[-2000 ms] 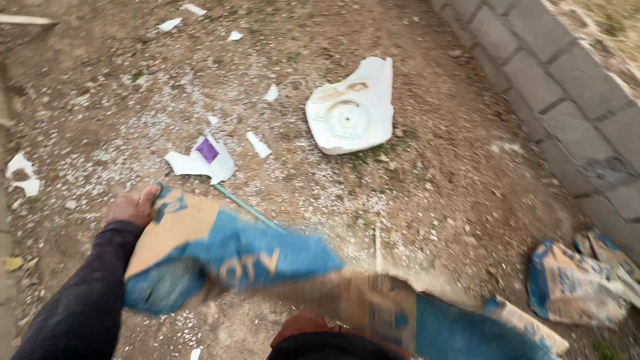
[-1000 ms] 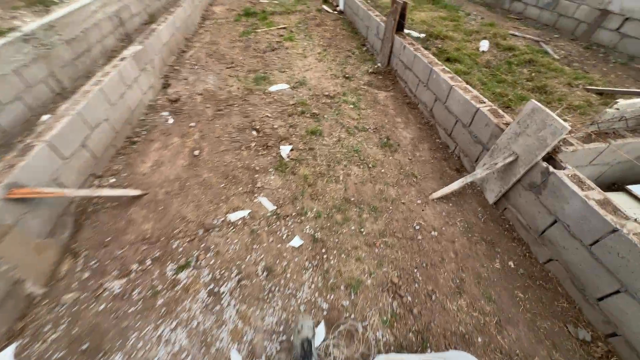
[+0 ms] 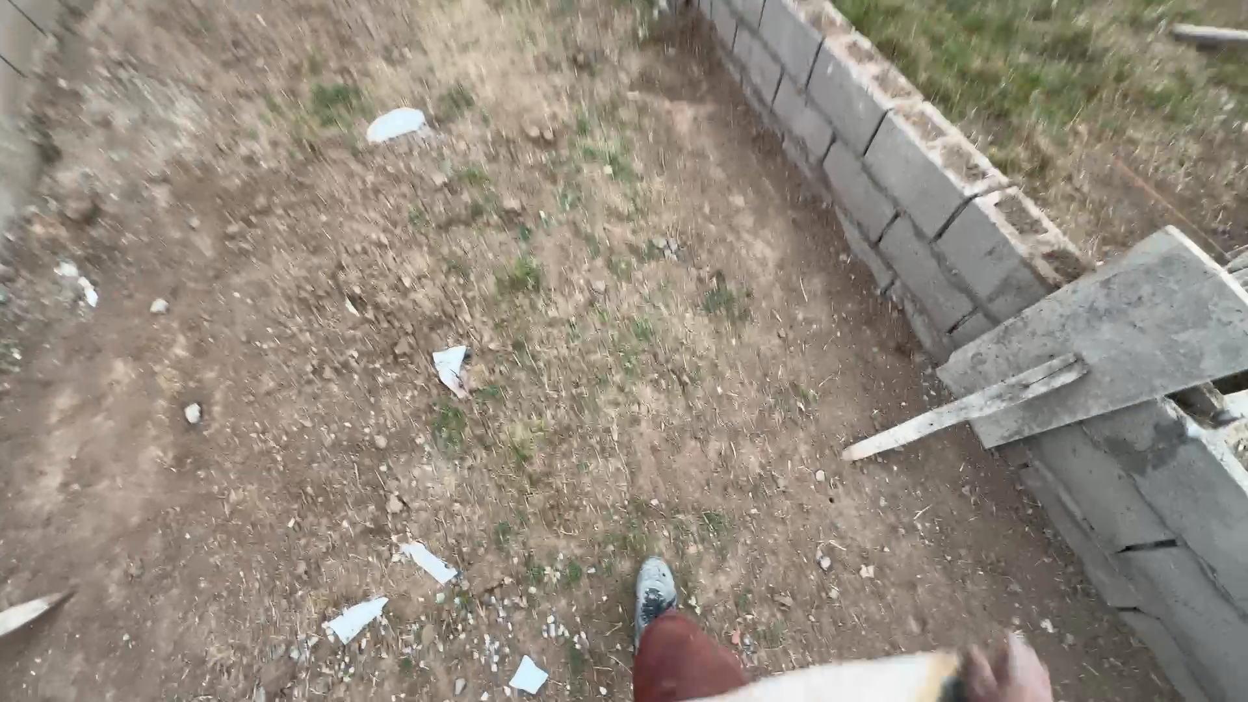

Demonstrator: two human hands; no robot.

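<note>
At the bottom right edge, my right hand point(image 3: 1009, 668) grips the end of a pale, flat-looking object point(image 3: 858, 680) with a dark patch beside the fingers; most of it is cut off by the frame, so its kind cannot be told. My left hand is out of view. Just left of the object, my leg in reddish-brown trousers point(image 3: 682, 655) and a stained shoe point(image 3: 655, 588) stand over the dirt. Several white broken pieces lie on the ground, among them a shard point(image 3: 357, 619), a strip point(image 3: 429, 563) and a small one point(image 3: 528, 675).
A low hollow-block wall point(image 3: 936, 219) runs along the right. A grey, mortar-stained board point(image 3: 1121, 336) leans on it, with a pointed wooden stake point(image 3: 960, 409) sticking out over the dirt. Another stake tip point(image 3: 29, 612) enters at the lower left. Grass lies beyond the wall.
Two seconds ago my left hand held a torn blue and brown paper bag; that bag is out of view now. The view has swung to another stretch of ground. My right hand has come into view.
</note>
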